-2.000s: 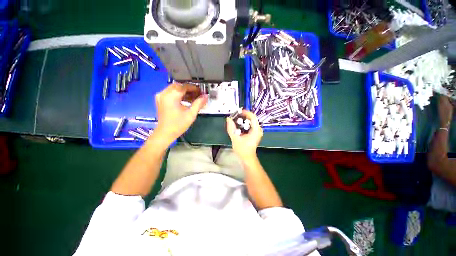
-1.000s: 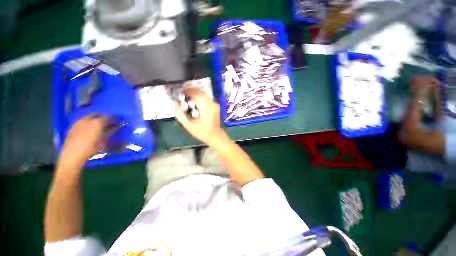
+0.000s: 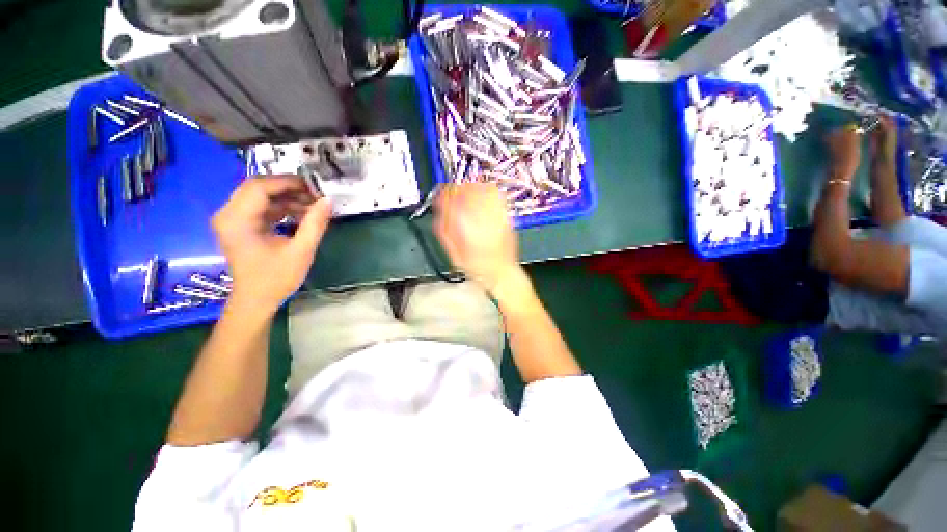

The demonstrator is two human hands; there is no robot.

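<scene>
The silver press fixture [image 3: 379, 182] lies flat under the grey press [image 3: 254, 83]. My left hand [image 3: 272, 234] is at the fixture's left end, thumb and fingers pinched around a small metal tube [image 3: 312, 183]. My right hand [image 3: 476, 231] is curled, palm down, between the fixture and the right bin [image 3: 590, 177], with a thin metal tube [image 3: 424, 206] sticking out at its fingertips. What else lies inside the right hand is hidden. The right bin is heaped with metal tubes. The left bin [image 3: 87, 272] holds a few rows and loose tubes.
A black flat rectangle [image 3: 601, 83] lies beside the right bin. A blue bin of white parts [image 3: 730, 171] stands farther right, with a white pile [image 3: 794, 68] behind it. A neighbouring worker's arms [image 3: 857, 223] are at the far right. Brass fittings [image 3: 386, 54] stick out from the press.
My left hand has moved from the left bin to the fixture's left end. My right hand has left the fixture, moved right and turned palm down. The camera view has shifted.
</scene>
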